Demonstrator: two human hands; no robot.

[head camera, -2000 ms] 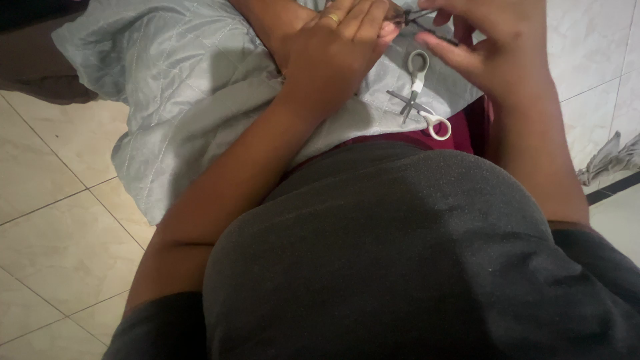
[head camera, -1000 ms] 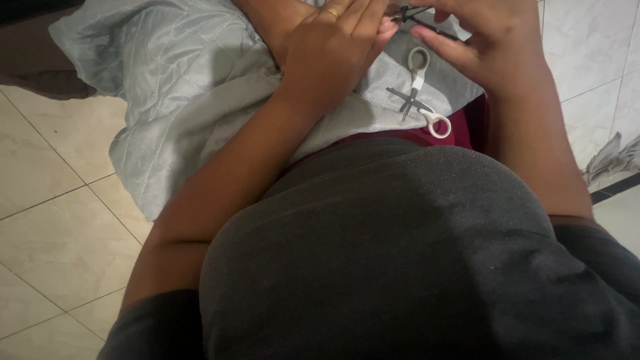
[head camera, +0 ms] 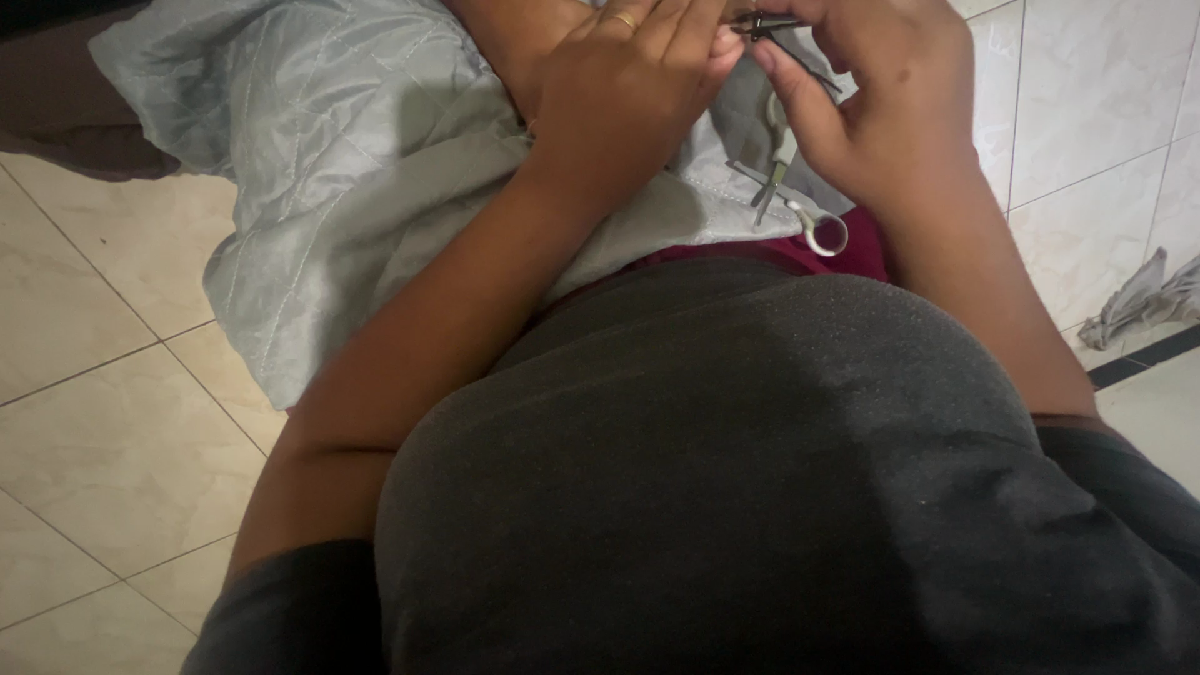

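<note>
My left hand [head camera: 609, 103], with a ring on one finger, lies palm down over another person's limb [head camera: 506, 47], which rests on a pale grey quilted cloth [head camera: 375, 178]. Its fingertips are near the top edge, and their exact hold is unclear. At the upper right, my right hand [head camera: 881, 94] holds a small dark metal nipper-like tool [head camera: 771, 26] between thumb and fingers. The tool's tip is right beside my left fingertips. Below my right thumb, white-handled scissors [head camera: 776, 176] lie on the cloth with their blades crossed and apart; my thumb partly covers the upper handle loop.
The quilted cloth drapes over my lap, above dark red fabric [head camera: 867, 246]. Light floor tiles [head camera: 84, 450] show on both sides. Dark brown fabric [head camera: 75, 122] is at the upper left, and a crumpled grey cloth [head camera: 1139, 300] lies at the right edge.
My right thumb has shifted left and slightly up, closer to my left fingertips, and now overlaps the scissors' upper loop. My left hand and the scissors stay nearly in place.
</note>
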